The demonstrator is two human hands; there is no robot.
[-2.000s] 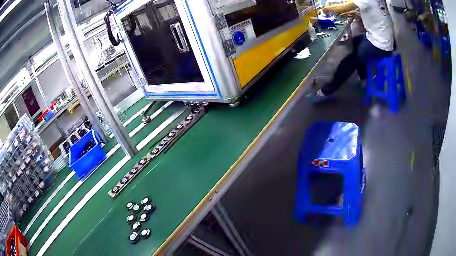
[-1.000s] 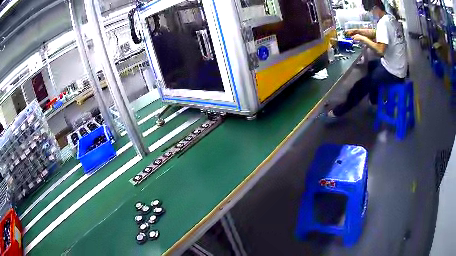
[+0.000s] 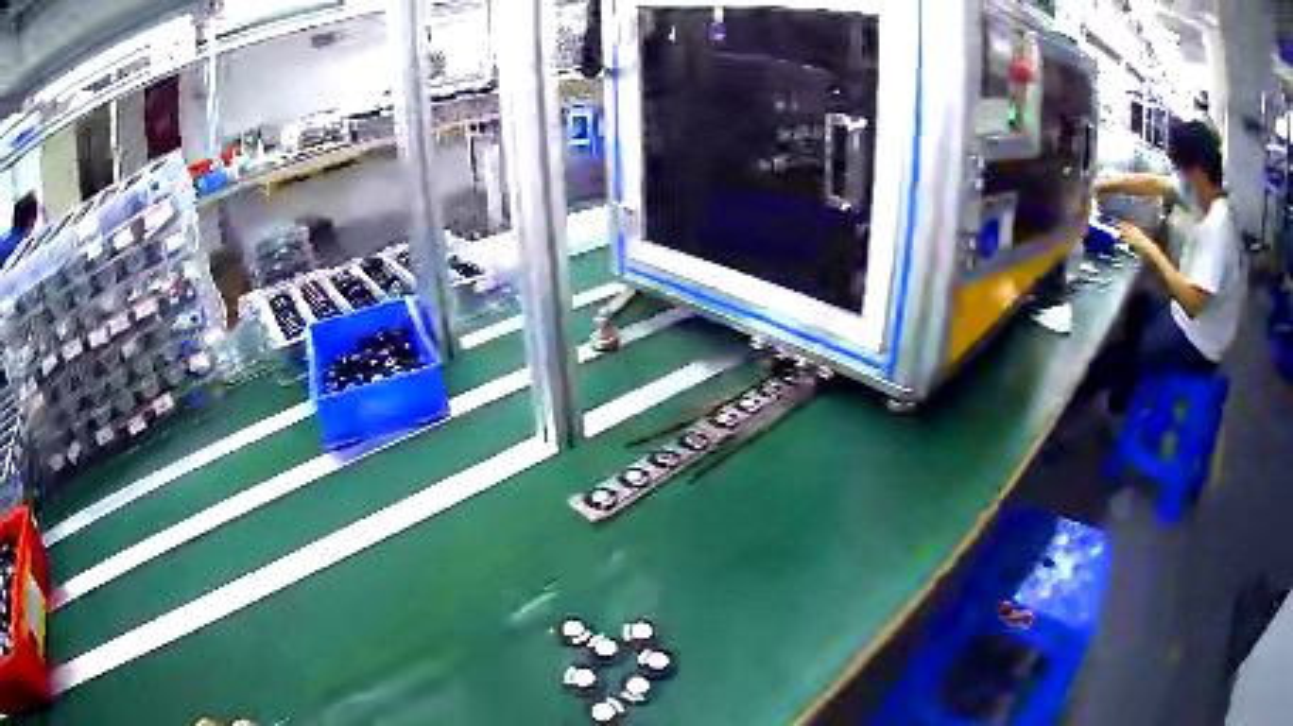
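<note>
Several loose speaker units [image 3: 604, 647], black discs with silver-white centres, lie in a cluster on the green bench near the bottom middle. A fixture strip [image 3: 593, 508] carries a row of black discs and runs diagonally back to the machine's underside. A tiny skin-coloured sliver, possibly fingertips of my left hand [image 3: 227, 722], shows at the bottom edge, left of the cluster. It is cut off, so its state cannot be told. My right hand is not in view.
A blue bin [image 3: 377, 411] of black discs stands behind the strip, left of a metal post [image 3: 539, 241]. A red-orange bin [image 3: 26, 624] is at the left edge. The machine enclosure [image 3: 915, 213] stands behind. A seated person [image 3: 1205, 270] and blue stools [image 3: 1056, 610] are at right.
The view has turned left, so the bench things, machine and stools appear farther right. A small skin-coloured sliver has appeared at the bottom edge. The loose discs and strip still lie on the bench.
</note>
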